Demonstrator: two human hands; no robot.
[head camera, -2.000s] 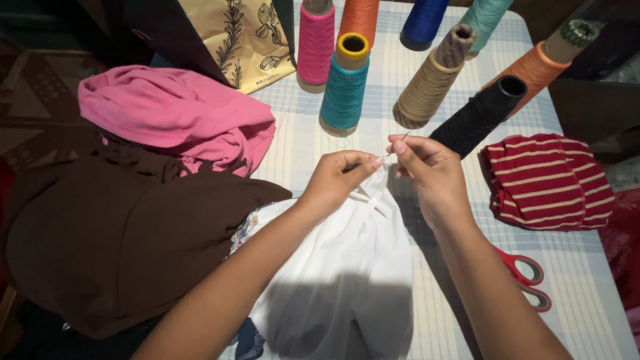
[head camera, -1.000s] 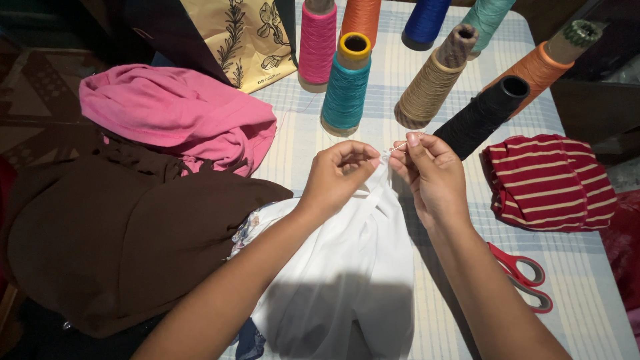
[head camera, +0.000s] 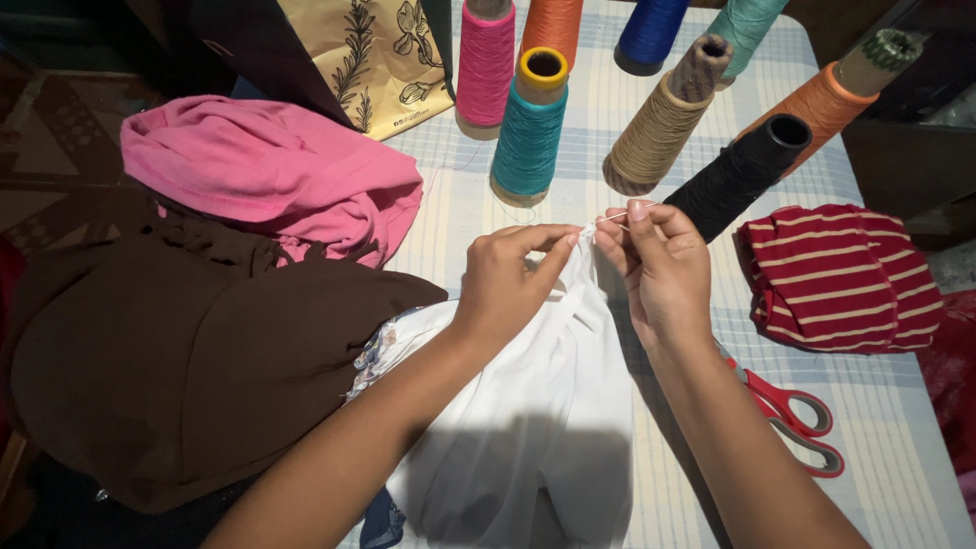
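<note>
White cloth (head camera: 564, 366) hangs down from my fingertips over the table's near part. My left hand (head camera: 507, 278) pinches its gathered top end between thumb and index finger. Just to the right, my right hand (head camera: 659, 267) holds a thin needle (head camera: 619, 216) between thumb and fingers, its left end close against the gathered cloth. Whether the needle pierces the cloth is too small to tell. The black thread cone (head camera: 736, 179) stands just beyond my right hand, and the teal thread cone (head camera: 530, 141) is beyond my left.
More cones, pink (head camera: 486, 72), tan (head camera: 659, 122) and orange (head camera: 823, 110), stand on the checked tablecloth (head camera: 900, 427). Brown cloth (head camera: 191, 358) and pink cloth (head camera: 274, 168) lie left. Red striped cloth (head camera: 842, 282) and red-handled scissors (head camera: 793, 419) lie right. A paper bag (head camera: 381, 61) stands behind.
My two hands stay close together at the top of the white cloth. The fingers of my right hand have shifted slightly around the needle.
</note>
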